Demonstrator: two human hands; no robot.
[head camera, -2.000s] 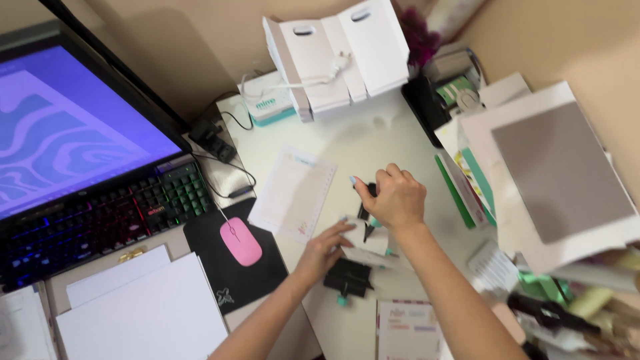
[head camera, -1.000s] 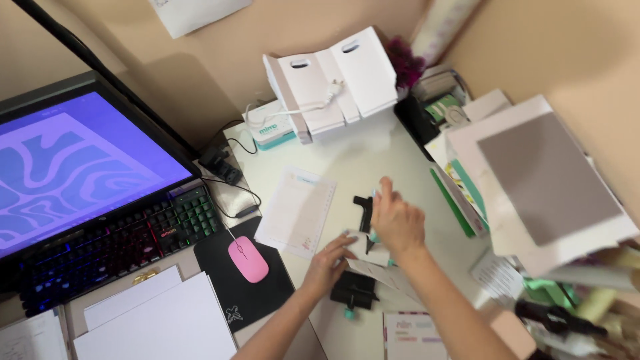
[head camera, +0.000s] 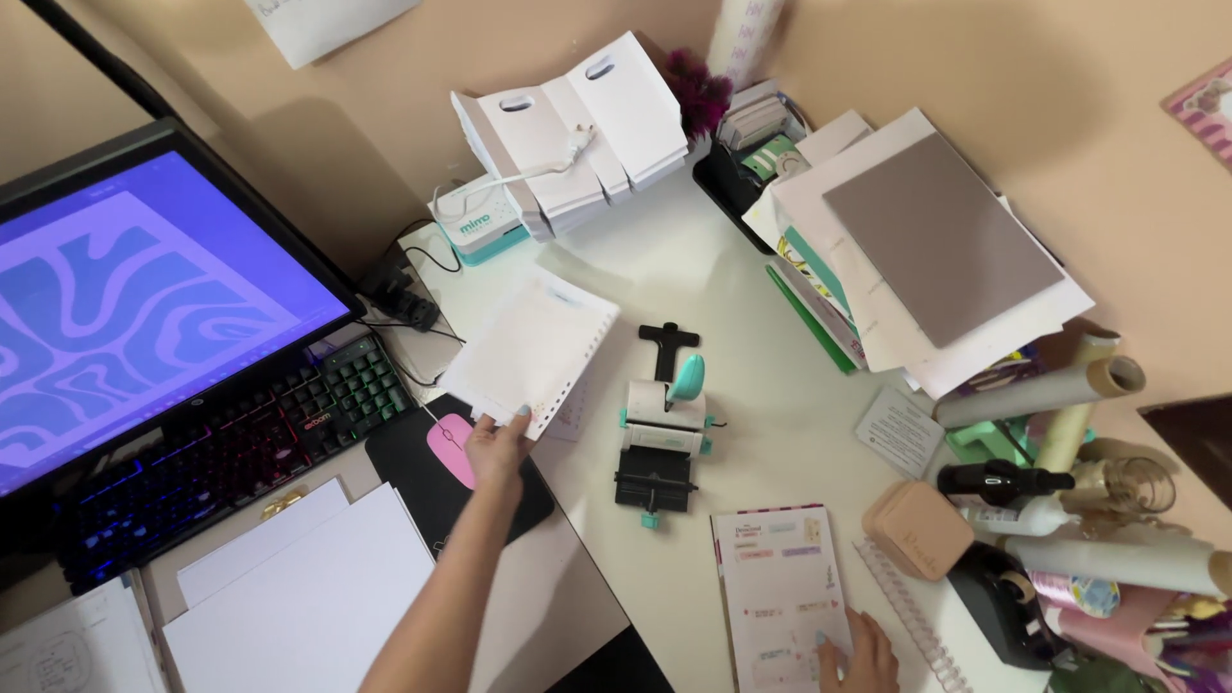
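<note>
My left hand (head camera: 499, 450) pinches the lower edge of a punched paper sheet (head camera: 529, 351), which has a row of holes along its right side. Another sheet shows partly beneath it. To the right stands a white and teal hole punch (head camera: 664, 414) with a teal lever and a black T-shaped guide; no hand touches it. My right hand (head camera: 859, 654) is at the lower right edge of a printed planner page stack (head camera: 780, 587), its fingers on or beside the paper; whether it grips is hard to tell.
A pink mouse (head camera: 450, 449) on a black mouse pad, a lit keyboard (head camera: 289, 452) and a monitor (head camera: 164, 289) lie left. A folded white box (head camera: 577, 135) stands behind. Stacked papers (head camera: 943, 241), paper rolls (head camera: 1039, 393) and a tan case (head camera: 917, 529) sit right.
Both hands have left the hole punch. My left hand moved left with a punched sheet, over where a printed sheet lay; my right hand moved down to the planner pages.
</note>
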